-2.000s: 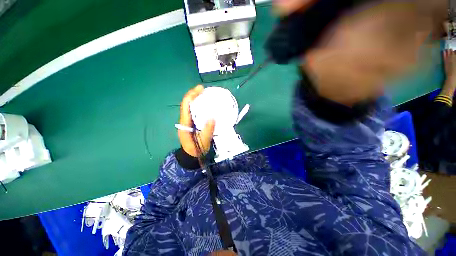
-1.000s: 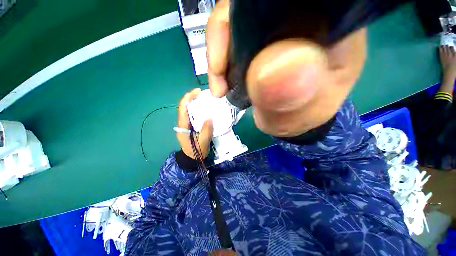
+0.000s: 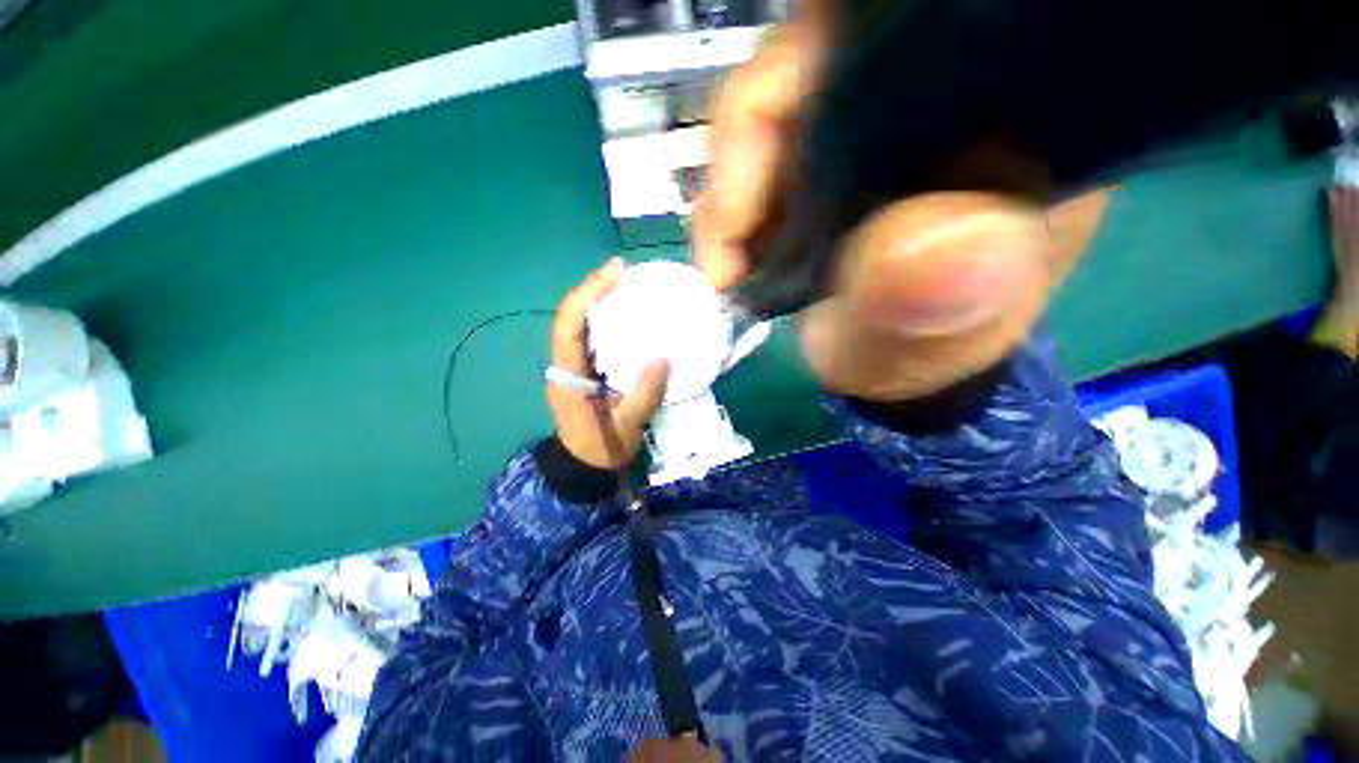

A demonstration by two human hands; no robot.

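Observation:
My left hand (image 3: 604, 403) holds a white camera housing (image 3: 656, 331) over the green belt near its front edge, fingers behind its left rim and thumb on its face. A white antenna (image 3: 748, 343) sticks out on the right, and a squarish white foot points towards me. Dark lead wires hang from the housing over my wrist. My right hand (image 3: 924, 283), large and blurred near the lens, grips the black electric screwdriver (image 3: 1014, 90). The tool's front end is at the housing's right rim; my fingers and blur hide the bit.
A grey-white screw feeder (image 3: 641, 172) stands beyond the housing. White units (image 3: 60, 403) stand on the belt at left. Blue bins of white parts flank my lap, left (image 3: 194, 686) and right (image 3: 1215, 403). A thin black wire lies on the belt. Another person's arm (image 3: 1344, 268) shows at right.
My right hand and the screwdriver have come from the upper right to the housing's right rim. My left hand still holds the housing. The view has shifted slightly.

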